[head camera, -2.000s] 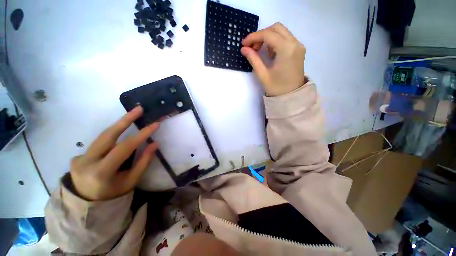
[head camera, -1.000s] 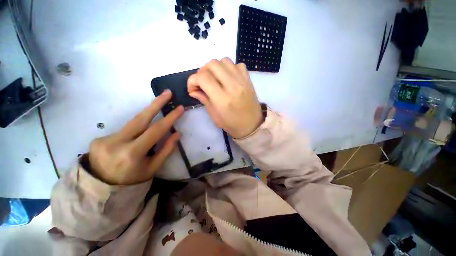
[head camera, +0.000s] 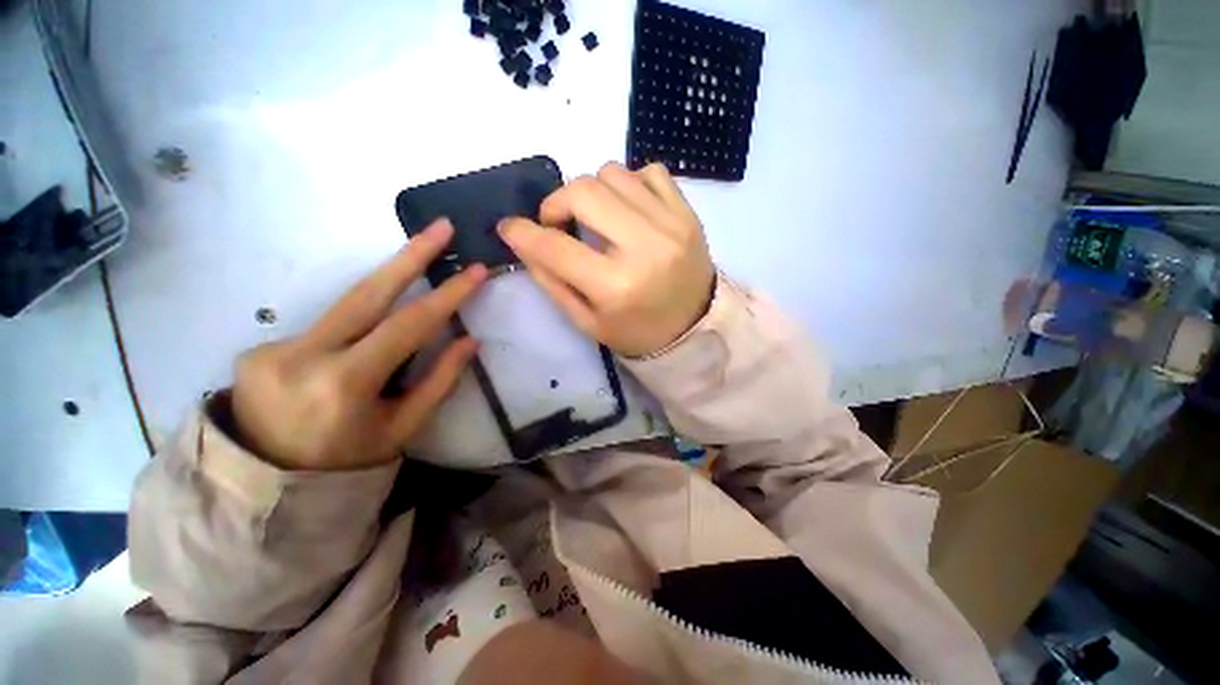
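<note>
A black phone middle frame (head camera: 618, 388) lies at a slant on the white table near its front edge, solid end away from me. My left hand (head camera: 328, 388) holds it from the left, two fingertips on the solid end and the thumb at the side rail. My right hand (head camera: 622, 261) has its fingertips on the solid end at the right; whether a small pad is under or between them is hidden. A black perforated pad sheet (head camera: 662, 101) lies beyond my right hand, with white holes in its middle. Small loose black pieces (head camera: 515, 27) lie left of it.
Dark tweezers (head camera: 1028, 121) and a black item (head camera: 1097, 80) lie at the far right. A brown carton (head camera: 1017, 515) with thin straps stands below the table's right edge. A clear-edged tray (head camera: 100, 248) with black parts is at the left. Part of another person's hand (head camera: 1137, 328) shows at the right.
My right hand has moved from the pad sheet to the frame's solid end, and its fingers have since shifted slightly there. My left hand has stayed on the frame. The view has shifted.
</note>
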